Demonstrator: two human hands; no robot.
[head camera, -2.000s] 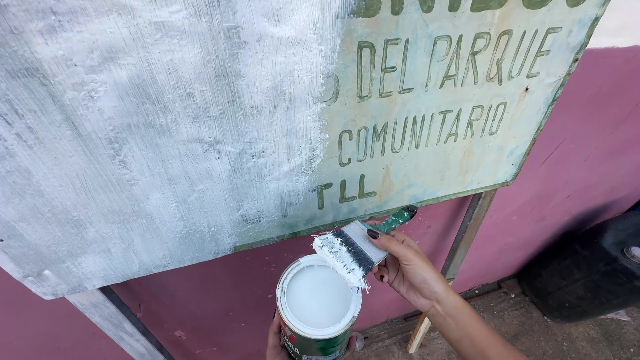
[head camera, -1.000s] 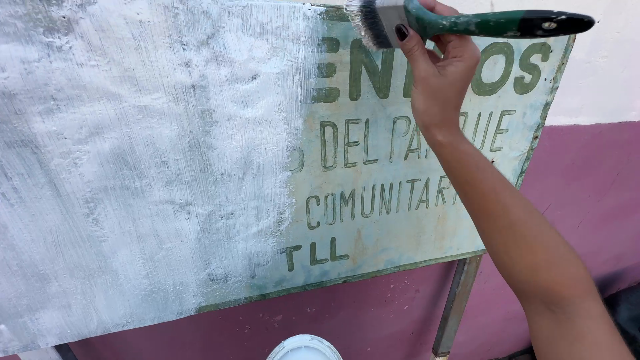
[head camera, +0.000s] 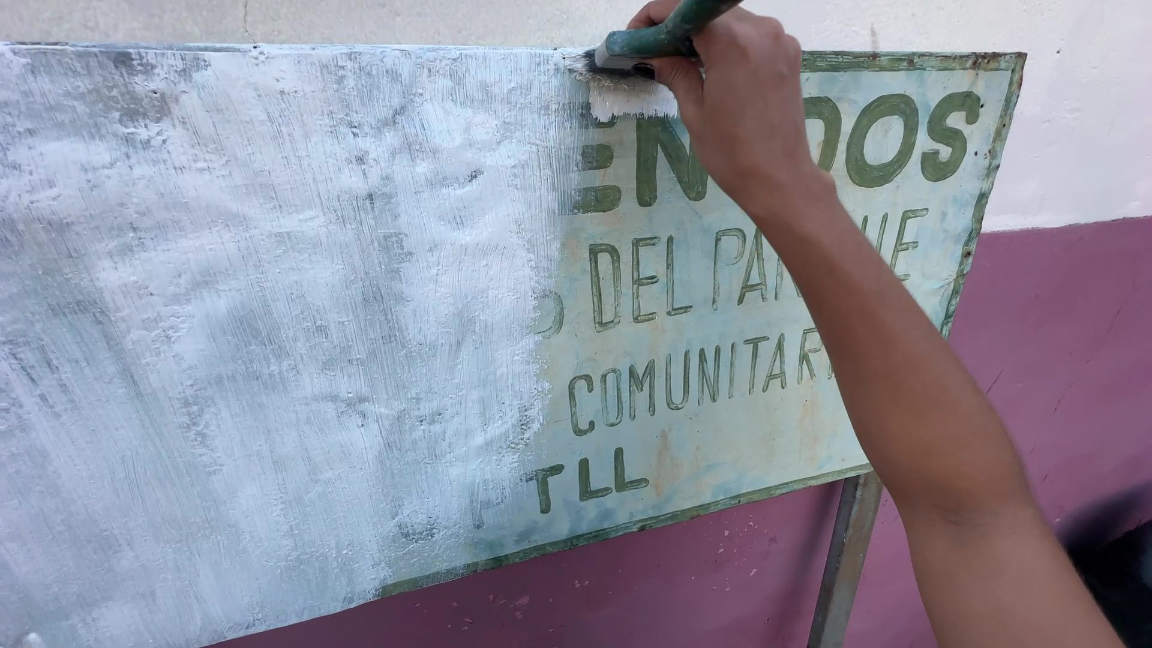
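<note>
My right hand (head camera: 742, 99) grips a paintbrush (head camera: 661, 38) with a green handle near the top edge of a sign board (head camera: 711, 450). Its bristles touch the board, with a fresh patch of white paint (head camera: 630, 97) just under them. Streaky white paint (head camera: 270, 297) covers the left part of the board. Green lettering on a pale green ground shows on the right part, partly behind my hand and forearm. My left hand and the paint can are out of view.
Behind the board stands a wall, whitish above (head camera: 1080, 117) and purplish pink below (head camera: 1062, 333). A post (head camera: 844, 562) supports the board at the lower right. A dark object (head camera: 1116, 567), partly cut off, lies at the right edge.
My right hand has carried the brush from beside the paint can up to the board's top edge, and white paint now lies over the lettering there. The view has tilted up; the can has left it.
</note>
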